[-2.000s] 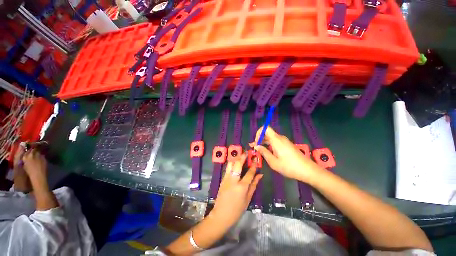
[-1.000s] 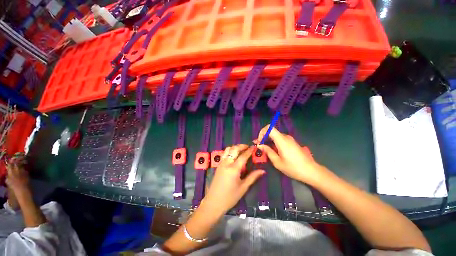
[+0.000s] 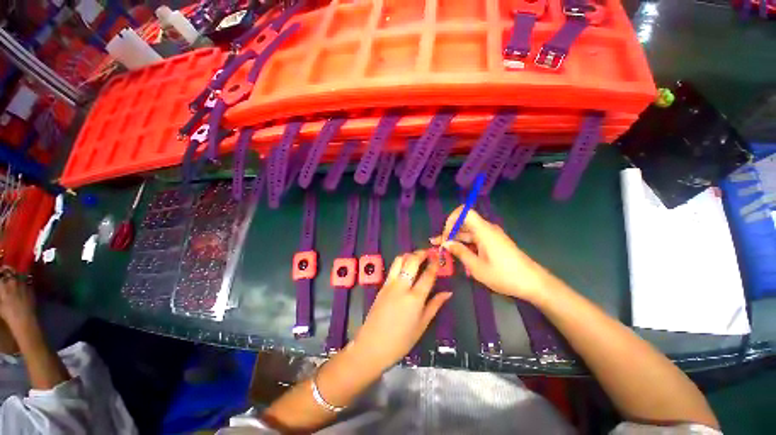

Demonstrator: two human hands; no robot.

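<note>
A row of watches with purple straps lies back up on the green bench. Three at the left show fully, among them an orange-red watch with a dark round sensor (image 3: 344, 272). My right hand (image 3: 487, 252) grips a thin blue stick (image 3: 465, 206), its lower end at a watch case (image 3: 442, 262) in the middle of the row. My left hand (image 3: 403, 301) rests with its fingertips at the left side of this case, partly covering it and a neighbouring watch. Whether the left fingers grip the case cannot be told. Watches at the right are partly hidden by my right hand.
Stacked orange-red trays (image 3: 357, 102) with hanging straps line the back. Clear sheets with a reddish grid (image 3: 204, 246) and red-handled scissors (image 3: 123, 235) lie left. White paper (image 3: 681, 263), a black pouch (image 3: 681, 144) and a blue box (image 3: 757, 217) are right. Another person's arm (image 3: 32, 336) is far left.
The view has shifted, so bench items sit further left than at first. The blue stick and both hands have gone from one watch to the neighbouring one on the right. The right hand still holds the stick.
</note>
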